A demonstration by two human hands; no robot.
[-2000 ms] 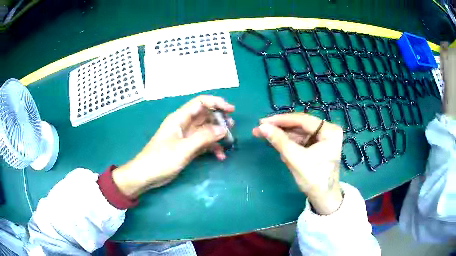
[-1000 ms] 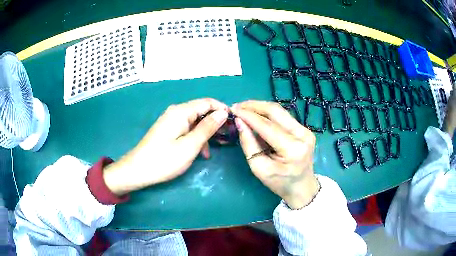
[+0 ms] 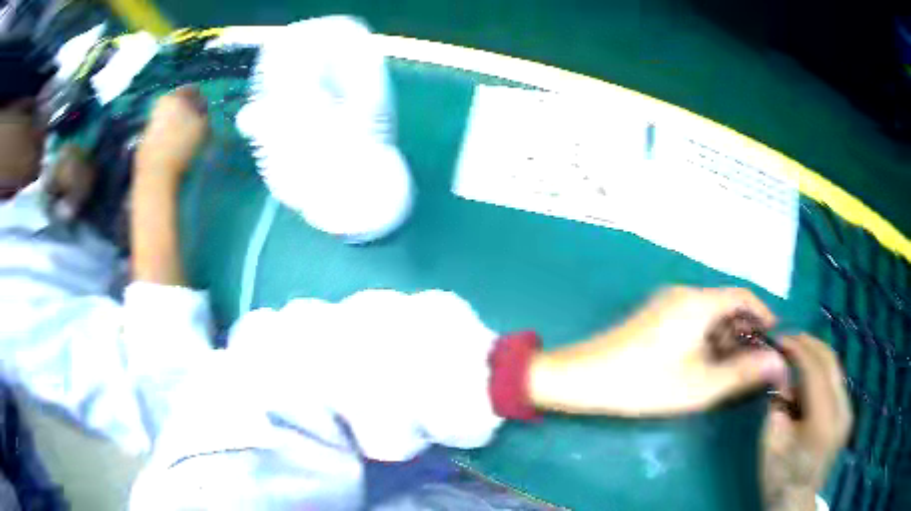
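Note:
The picture is blurred by motion. My left hand (image 3: pixel 679 349) is at the lower right, fingers curled around a dark housing frame (image 3: pixel 741 334), of which only a small part shows between the fingers. My right hand (image 3: pixel 814 399) is beside it, fingertips close to the frame and my left fingertips. A dark, thin shape shows at the right fingers; blur hides whether it is a tool or part of the frame. The tray sheets (image 3: pixel 619 170) lie above my hands, their dark parts smeared.
A white fan (image 3: pixel 335 130) with its cable stands left of the trays. At the far left a person in a pale smock has an arm (image 3: pixel 160 200) over the bench near dark items. Rows of black frames (image 3: pixel 869 329) show at the right edge. A yellow-edged belt runs behind.
The view has swung to the left, so the fan, trays and my hands appear further right and another worker shows. My hands stay close together at the dark frame.

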